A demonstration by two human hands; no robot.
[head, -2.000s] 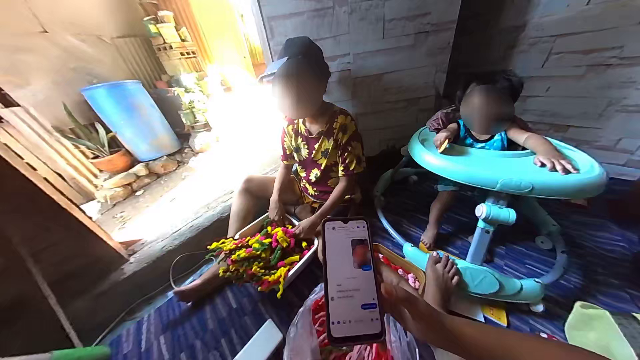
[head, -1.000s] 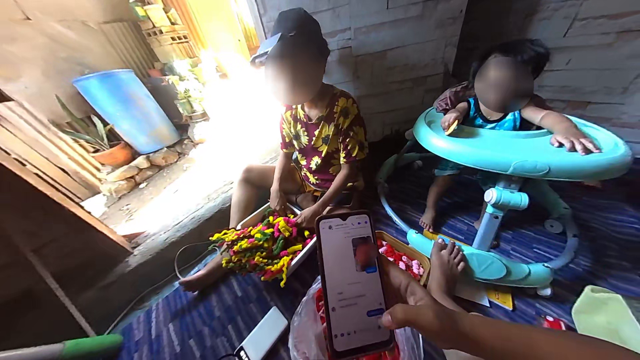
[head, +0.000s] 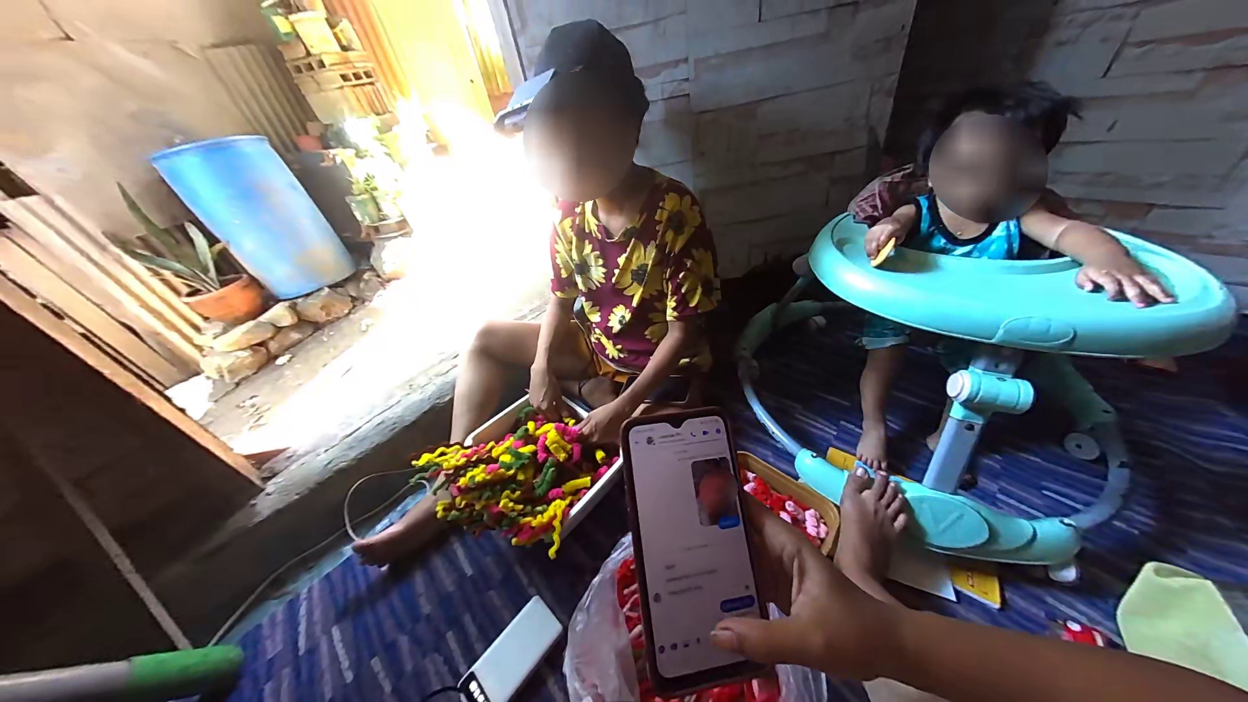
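Observation:
My right hand (head: 814,604) is closed around a smartphone (head: 694,556), its thumb by the lower right edge of the lit screen, which shows a chat with a picture. Behind the phone stands a clear plastic bag (head: 597,624) with red fuzzy pieces in it. A tan container (head: 827,515) of red and pink pieces is partly hidden behind the phone and hand. Beyond, a seated person in a cap and flowered shirt (head: 634,273) has both hands at a white tray (head: 597,495) heaped with yellow, green and pink fuzzy strands (head: 526,478). My left hand is out of view.
A teal baby walker (head: 1014,292) with a small child in it stands at right, near a bare foot (head: 873,517). A white power bank (head: 515,651) lies on the blue mat (head: 322,624). A green-ended pole (head: 185,669) enters lower left. Outside stands a blue barrel (head: 255,214).
The seated person's head has turned or tilted a little. The phone stays in my right hand.

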